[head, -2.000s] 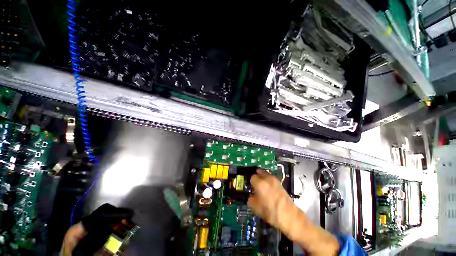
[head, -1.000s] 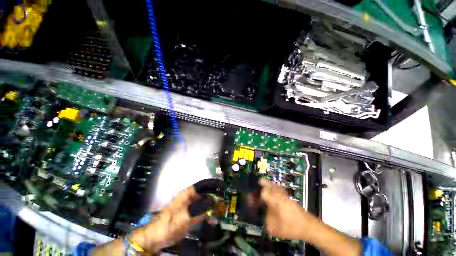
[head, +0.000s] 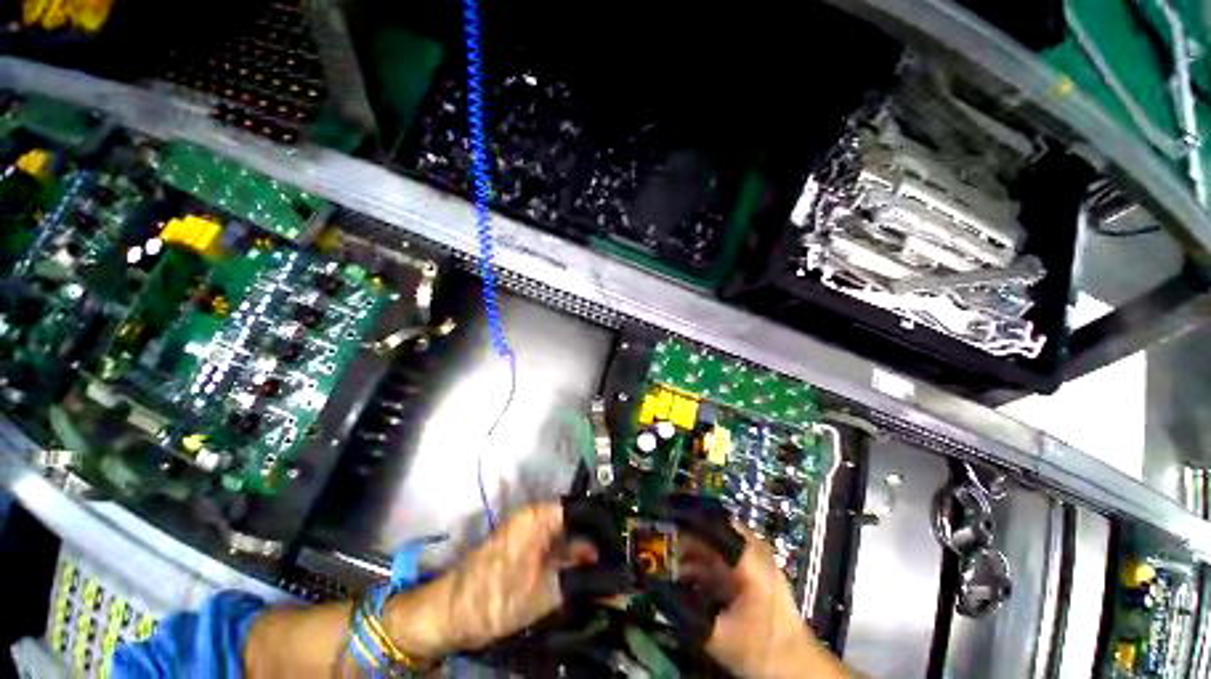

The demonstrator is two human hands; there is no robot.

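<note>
A green circuit board (head: pixel 730 377) sits in a black carrier in front of me, with yellow blocks near its far edge and a long silver-white strip along its right side. A small orange-and-black wound block, a transformer (head: pixel 652 552), is between my fingertips over the near-left part of the board. My left hand (head: pixel 511 573) holds it from the left, my right hand (head: pixel 750 604) from the right. Black coverings on the fingers hide its sides and the board beneath. The right hand's lower part is cut off by the bottom edge.
Another populated board (head: pixel 252 358) is at left, a further one (head: pixel 1158 617) at far right. Behind the silver rail (head: pixel 558 261) are dark bins and a bin of metal strips (head: pixel 930 219). A blue coiled cord (head: pixel 482 199) hangs down. A white tray (head: pixel 93 610) is at lower left.
My left hand, first at lower left with a yellow-and-black block, has come to the board beside my right hand. My right hand has moved nearer. The view has shifted left.
</note>
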